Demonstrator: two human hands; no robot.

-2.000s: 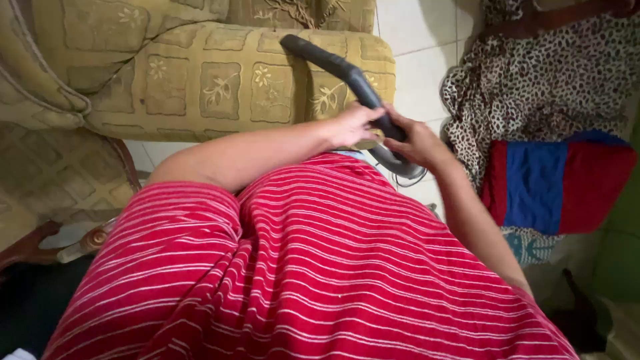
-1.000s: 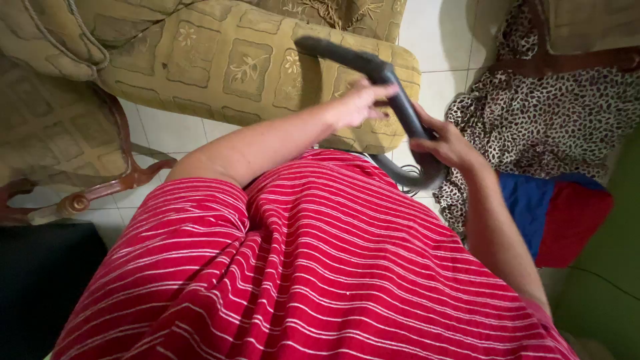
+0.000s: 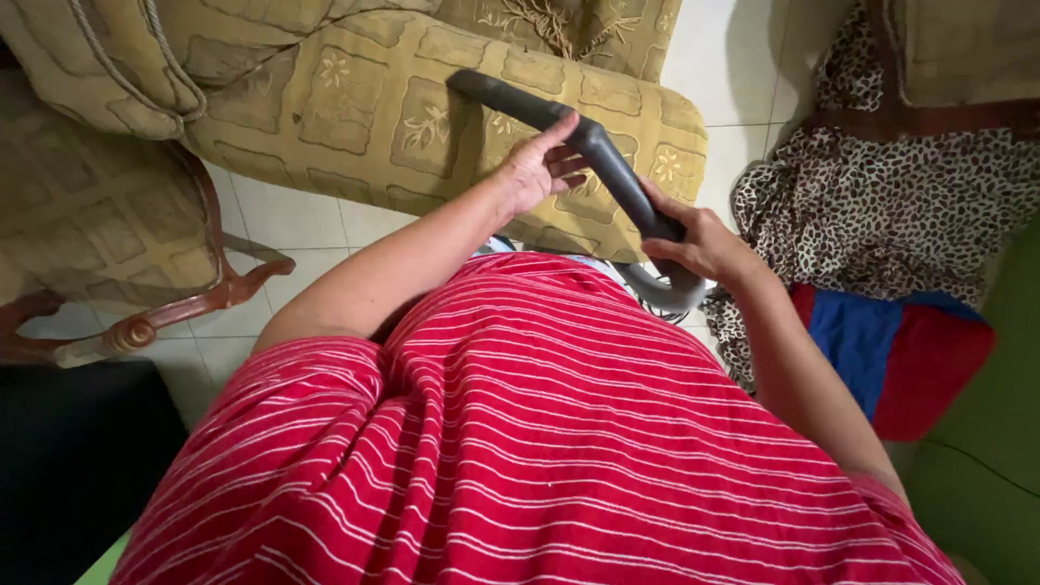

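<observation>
A black vacuum cleaner hose handle (image 3: 621, 175) with a narrow nozzle slants over the padded arm of a yellow-brown patterned sofa (image 3: 349, 106). My right hand (image 3: 695, 236) grips its lower part, just above where the grey flexible hose (image 3: 662, 292) bends back toward my body. Near the bend of the tube is my left hand (image 3: 540, 166), its fingers apart and its thumb by the tube; whether it touches cannot be told. The nozzle's tip lies over the sofa arm, and its contact with the fabric is unclear.
Carved wooden furniture legs (image 3: 236, 288) stand at the left on white floor tiles (image 3: 284, 211). A dark box-like object (image 3: 81, 455) is at the lower left. Leopard-print cloth (image 3: 894, 203) and a red and blue cloth (image 3: 886, 349) lie at the right, by a green surface (image 3: 983, 479).
Two seconds ago both hands were together at the lower part of the handle. My left hand has moved up along the tube, and its fingers are now spread. My right hand still grips the handle.
</observation>
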